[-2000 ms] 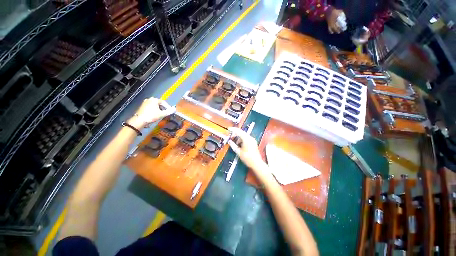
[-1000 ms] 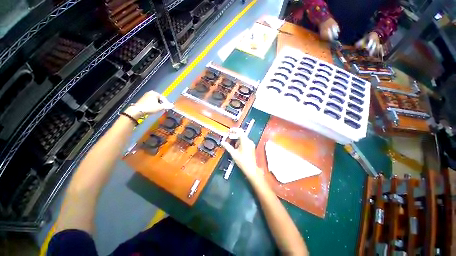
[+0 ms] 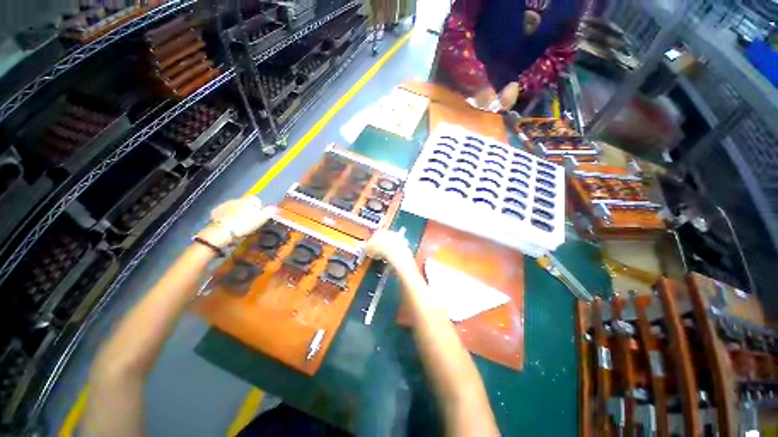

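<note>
An orange-brown fixture board point(image 3: 256, 311) lies in front of me with several black curved parts point(image 3: 304, 253) seated on it. A silver clamp bar point(image 3: 317, 232) runs along its far edge. My left hand point(image 3: 236, 219) is at the bar's left end and my right hand point(image 3: 386, 247) at its right end, fingertips closed on it. A second board point(image 3: 328, 209) with black parts and clamp bars lies just beyond. A loose silver bar point(image 3: 377, 293) lies on the green mat right of the near board.
A white tray point(image 3: 546, 232) of dark crescent parts stands right of centre. A white wipe point(image 3: 461, 291) lies on an orange pad point(image 3: 503, 331). Upright fixtures point(image 3: 674, 341) stand at lower right. A person point(image 3: 512, 51) works opposite. Wire racks point(image 3: 171, 192) line the left.
The view has shifted, so the bench sits lower and further left. Both my hands stay at the bar's ends. The person opposite has brought their hands together.
</note>
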